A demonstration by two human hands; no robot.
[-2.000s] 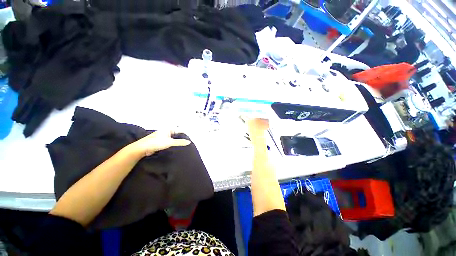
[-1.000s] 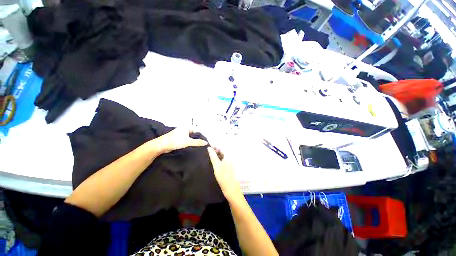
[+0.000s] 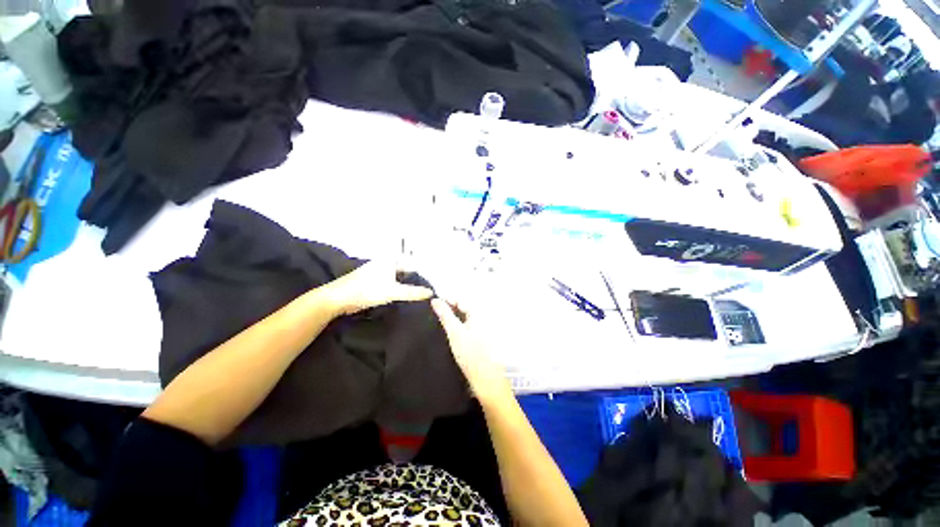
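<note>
A dark brown-black garment piece (image 3: 268,299) lies on the white table left of the needle and hangs over the front edge. My left hand (image 3: 376,288) pinches its upper right edge. My right hand (image 3: 454,317) holds the same edge, with its fingertips close to my left thumb. The white sewing machine (image 3: 608,180) stands to the right. Its presser foot and needle area (image 3: 484,247) is up and right of my hands, apart from the cloth. What lies between my fingertips is too small to tell.
Thread snips (image 3: 577,297) lie right of the needle, beside a smartphone (image 3: 672,315) and a small greyish case (image 3: 739,322). Dark bundles (image 3: 196,134) lie at the back left. Orange-handled scissors (image 3: 21,229) are at far left. A blue crate (image 3: 618,412) and red stool (image 3: 799,436) are below.
My right hand has come from beside the needle down to the cloth edge and meets my left hand. The thread snips now lie uncovered on the table. The last second shows little hand movement.
</note>
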